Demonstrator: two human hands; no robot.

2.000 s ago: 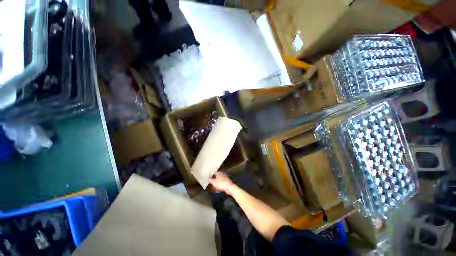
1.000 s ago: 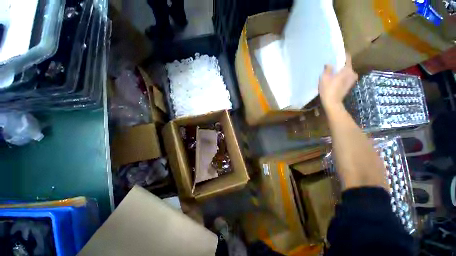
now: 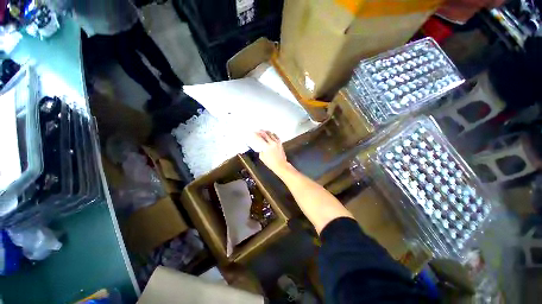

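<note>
My right hand [image 3: 270,151] reaches in from the lower right, its fingers at the near edge of a white layer sheet [image 3: 238,107]; it seems to grip that edge, though the fingertips are blurred. The sheet slants across an open carton with orange tape and partly covers a mass of small white pieces [image 3: 196,145]. Nearer me, a small open brown carton [image 3: 205,222] holds a tan cardboard piece [image 3: 236,208] on dark, shiny contents. My left hand is not in view.
Clear blister trays [image 3: 431,178] are stacked at right, with another stack [image 3: 407,77] behind. A tall taped carton [image 3: 350,41] stands behind the sheet. A green bench [image 3: 83,249] is at left, a tan sheet [image 3: 190,288] at bottom. A person's dark-clothed legs [image 3: 139,56] show upper left.
The tan piece went from my right hand into the small carton. My right hand then held the white sheet raised over the taped carton; hand and sheet are now lower and further left. The view shifted.
</note>
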